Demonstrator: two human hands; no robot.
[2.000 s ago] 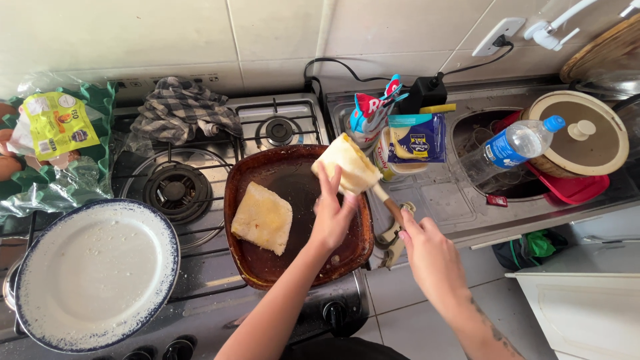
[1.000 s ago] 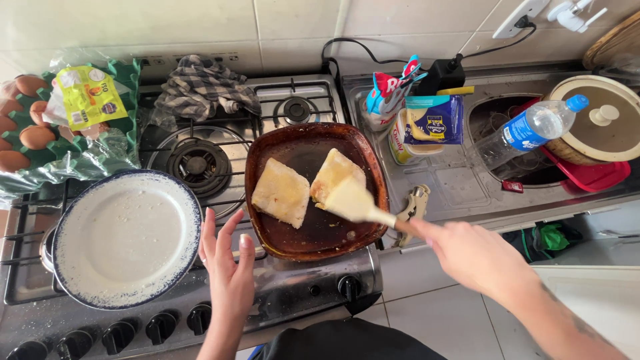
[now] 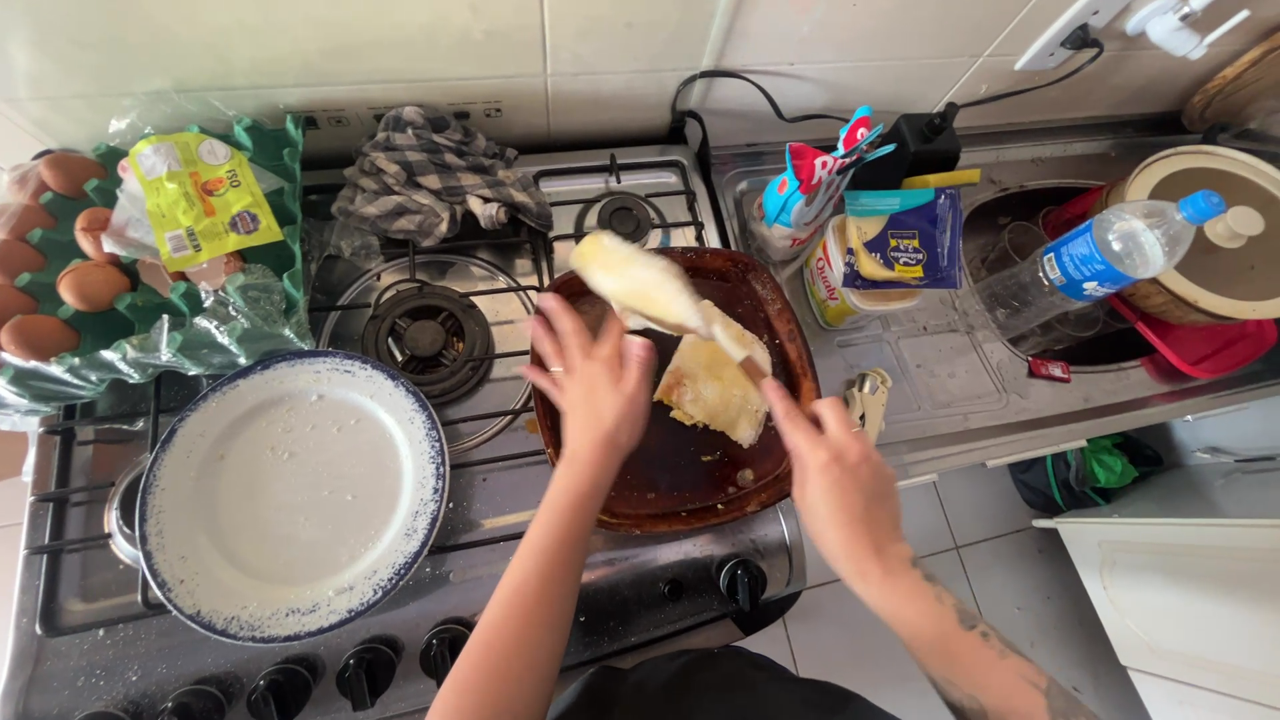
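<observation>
My right hand (image 3: 840, 470) grips the wooden handle of a spatula (image 3: 740, 350) with a pale blade. A blurred, pale folded piece of dough (image 3: 635, 282) is lifted on the blade over the back left of a square brown pan (image 3: 660, 500) on the stove. Just in front of that piece, my left hand (image 3: 595, 385) has its fingers spread; whether they touch it cannot be told. A second flat, lightly browned piece (image 3: 715, 385) lies in the pan, right of my left hand. A white enamel plate with a blue speckled rim (image 3: 290, 490) stands left of the pan.
Eggs in a green carton (image 3: 270, 300) stand at the left. A checkered cloth (image 3: 435, 175) lies behind the left burner (image 3: 425, 335). A margarine tub (image 3: 835, 280), a blue packet (image 3: 905, 240) and a plastic bottle (image 3: 1100, 250) are at the right, beside a lidded pot (image 3: 1220, 230) at the sink.
One second ago both pieces lay in the pan with the spatula at the right one. Now one is raised on the spatula, and my left hand has moved from beside the pan to over it.
</observation>
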